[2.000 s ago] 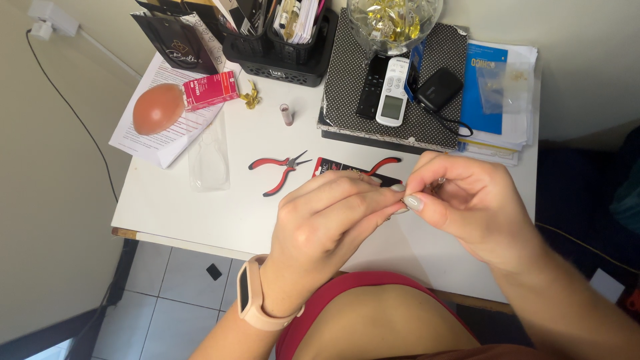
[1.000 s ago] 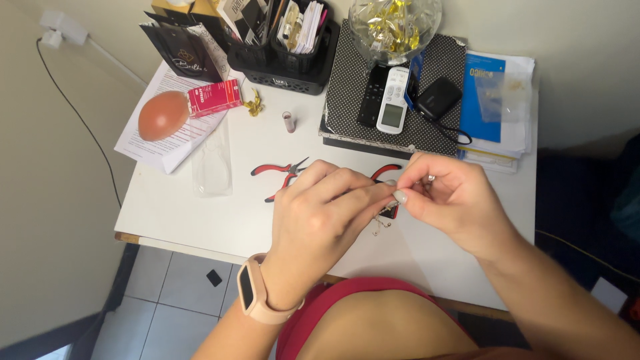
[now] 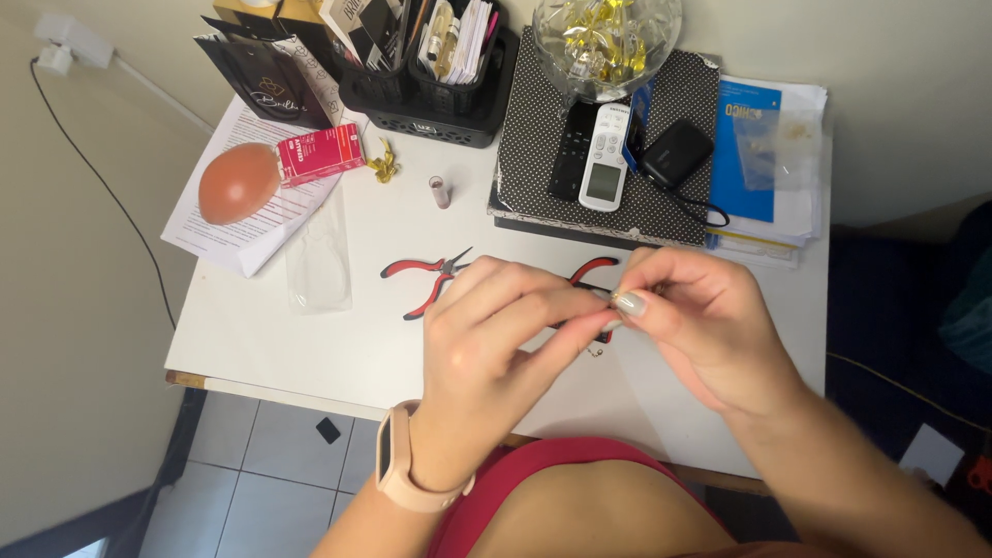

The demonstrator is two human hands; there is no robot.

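My left hand point(image 3: 496, 341), with a pale band on its wrist, and my right hand point(image 3: 697, 325) meet at the fingertips over the white table. Between them they pinch a tiny gold-coloured piece point(image 3: 614, 297), mostly covered by the fingers. A short bit of fine chain point(image 3: 595, 353) shows just below the left fingertips. Red-handled pliers point(image 3: 442, 273) lie open to the left of my left hand, their jaws partly behind it. Behind the fingertips are another red tool handle point(image 3: 595, 267) and a black and red item point(image 3: 604, 336), both partly hidden.
A small cylinder point(image 3: 439, 192), a gold ribbon point(image 3: 383, 163), a red box point(image 3: 321, 155) and a clear plastic sleeve point(image 3: 319, 267) lie on the table's left half. A white remote control point(image 3: 605, 157) and a glass bowl point(image 3: 608, 46) rest on a dotted box point(image 3: 527, 163) at the back.
The fingers have shifted slightly while staying pinched together. The dangling chain bit, not seen two seconds ago, shows below them one second ago and now.
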